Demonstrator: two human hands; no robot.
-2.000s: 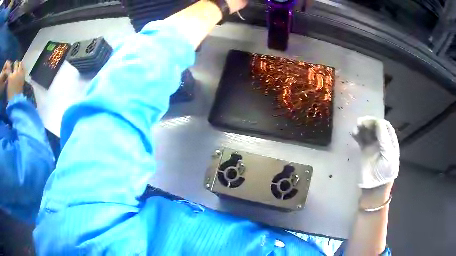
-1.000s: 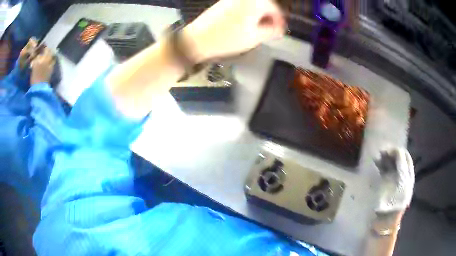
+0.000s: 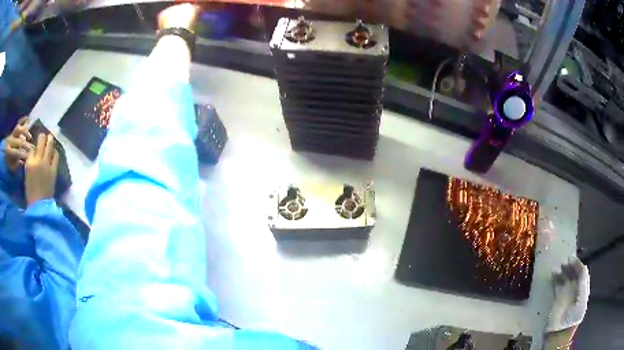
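Observation:
My left hand [image 3: 179, 16], bare with a black wristband, is small and blurred at the far end of my outstretched arm, at the top left; whether it holds anything is unclear. My right hand [image 3: 569, 294], partly covered by a white glove, rests at the right bench edge beside the black parts tray [image 3: 427, 239]. Its grip is unclear. Shiny copper parts [image 3: 496, 229] cover the tray's right part. A metal plate block with two round cutouts [image 3: 321, 222] lies mid-bench. A similar plate [image 3: 441, 338] is cut off at the bottom edge.
A tall plate stack [image 3: 332, 102] stands behind the middle block. A purple device [image 3: 489, 140] stands behind the tray. Another block [image 3: 210, 135] is partly behind my left arm. At left, another person's hands [image 3: 42, 164] hold a dark block near a second tray [image 3: 81, 123]. A dark rail runs behind.
The view has shifted left and farther back, bringing the tall stack into view. My left arm has swung from across the bench to the far left. My right hand stays beside the tray.

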